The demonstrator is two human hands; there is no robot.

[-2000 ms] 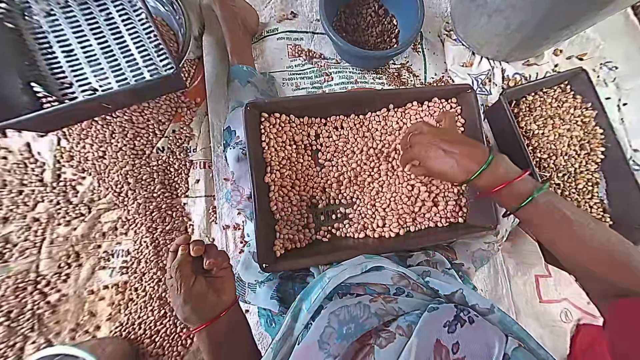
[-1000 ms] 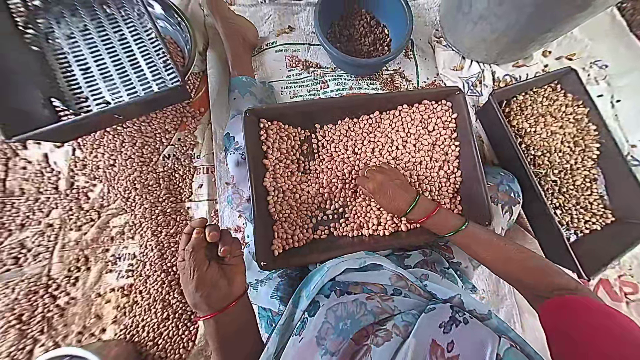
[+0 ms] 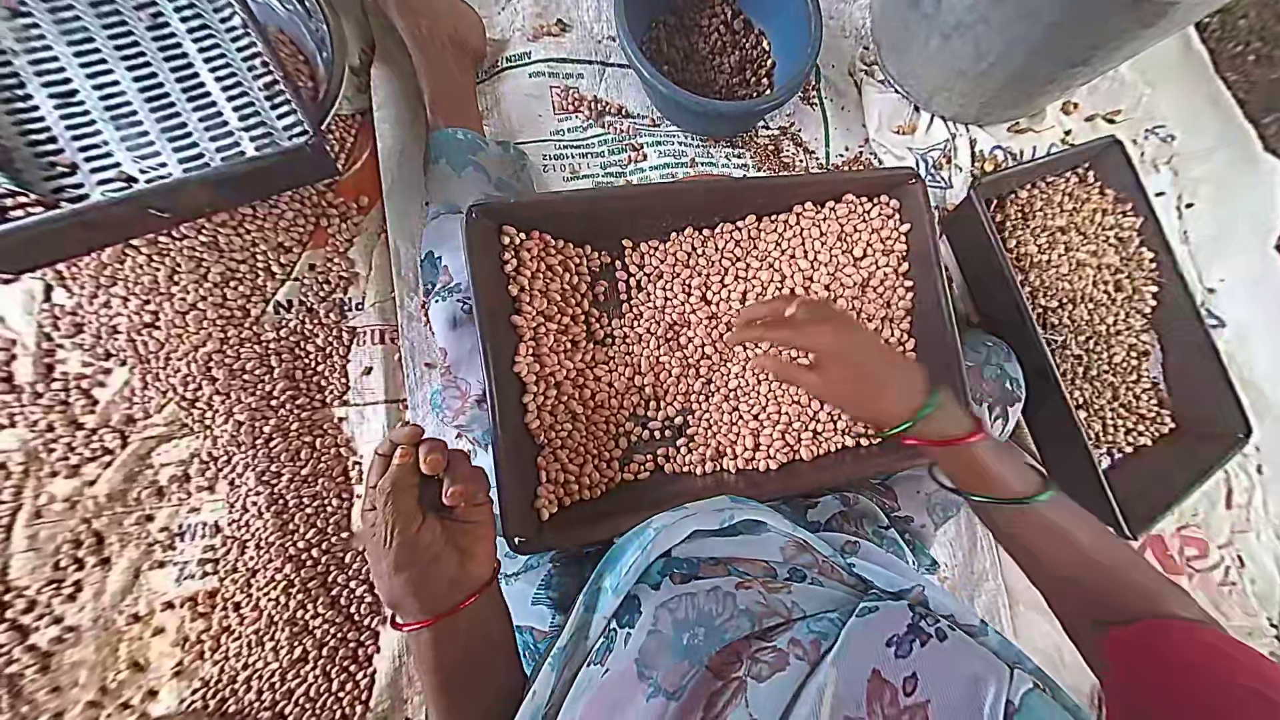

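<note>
A dark rectangular tray (image 3: 700, 202) lies on my lap, filled with pinkish shelled peanuts (image 3: 720, 380); its bottom shows through in a few gaps. My right hand (image 3: 835, 360), with green and red bangles at the wrist, is over the right half of the nuts, palm down with fingers apart; whether a nut is between them cannot be told. Left of the tray is my left hand (image 3: 428, 525), palm up with its fingers curled in; no object shows in it. A red bangle circles that wrist.
Loose peanuts (image 3: 290, 420) cover printed sacks at the left. A slotted metal sieve (image 3: 150, 100) is at the upper left. A blue bowl (image 3: 718, 112) of darker pieces and a grey metal container (image 3: 1000, 60) stand beyond the tray. Another dark tray (image 3: 1195, 400) of brownish pieces lies at the right.
My right hand first moved left and toward me over the nuts, then back to the right, its fingers now more spread. My left hand has stayed beside the tray.
</note>
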